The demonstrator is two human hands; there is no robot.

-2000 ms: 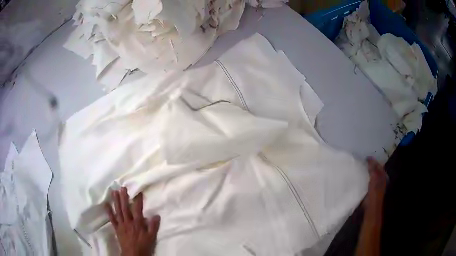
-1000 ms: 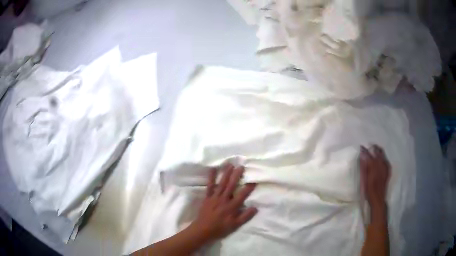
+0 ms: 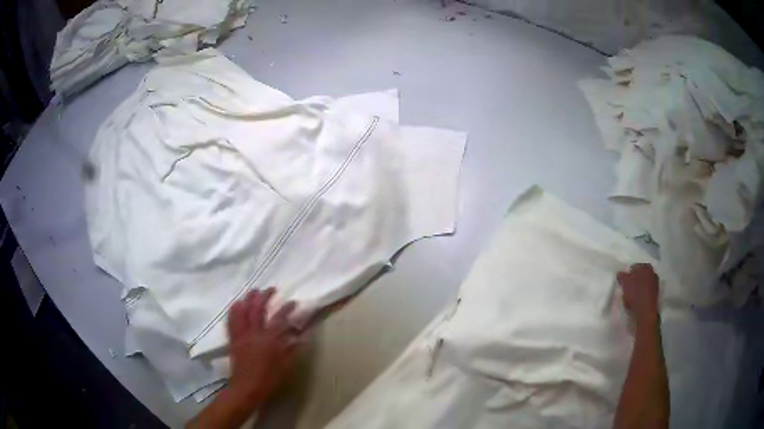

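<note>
Layered cream-white garment panels (image 3: 243, 193) lie at the left, with a double topstitched seam running diagonally across the top one. My left hand (image 3: 266, 335) lies on their lower edge beside the seam's lower end, palm down with fingers somewhat apart; its thumb side is blurred. Another cream garment panel (image 3: 536, 302) lies wrinkled at the right, its lower part cut off by the picture's edge. My right hand (image 3: 641, 293) has its fingers curled closed at this panel's upper right edge, gripping the cloth; the fingertips are hidden.
A heap of small cut pieces (image 3: 695, 159) lies at the right of the pale table (image 3: 511, 109). A folded bundle of white pieces (image 3: 142, 38) lies at the far left. More white cloth (image 3: 578, 17) shows at the top edge. The table's curved edge drops to dark floor at the lower left.
The view has swung left, bringing the left panels fully into sight. My left hand has moved from the right-hand panel onto the left panels. My right hand has closed at the right-hand panel's edge.
</note>
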